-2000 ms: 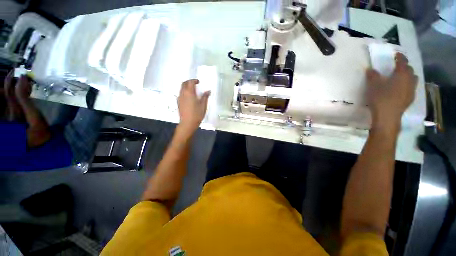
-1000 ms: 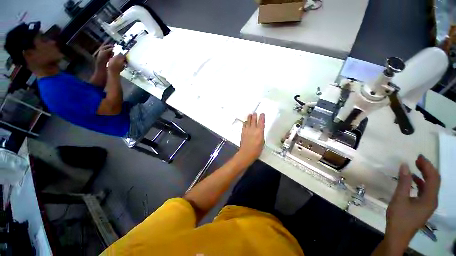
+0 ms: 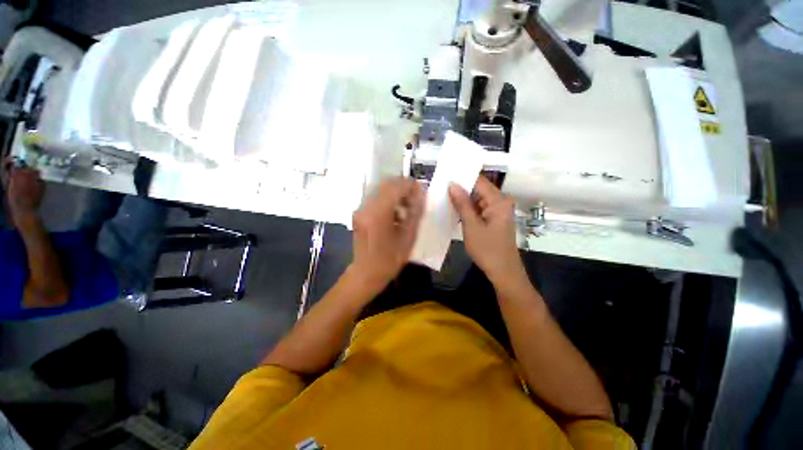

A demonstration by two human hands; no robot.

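Observation:
A white fabric strip (image 3: 447, 198) is held tilted in front of the sewing machine head (image 3: 493, 25), its upper end over the dark metal clamp parts (image 3: 443, 110). My right hand (image 3: 489, 220) grips the strip's right edge with thumb and fingers. My left hand (image 3: 387, 224) is at the strip's left edge, blurred; its fingertips are partly unclear, so its hold cannot be told. The strip hides part of the needle plate area. A white bundle of strips (image 3: 355, 163) lies left of the machine.
Stacked white panels (image 3: 231, 83) lie at the far left. A finished white stack (image 3: 684, 141) lies at right beside a yellow warning label (image 3: 703, 100). A dark lever (image 3: 556, 53) slants from the head. Metal fittings (image 3: 669, 230) sit on the front edge. Another person's arm (image 3: 33, 233) is at far left.
The view has swung back down to the machine. Both hands have come together in front of it, my right hand from the right side. A white strip is now held there.

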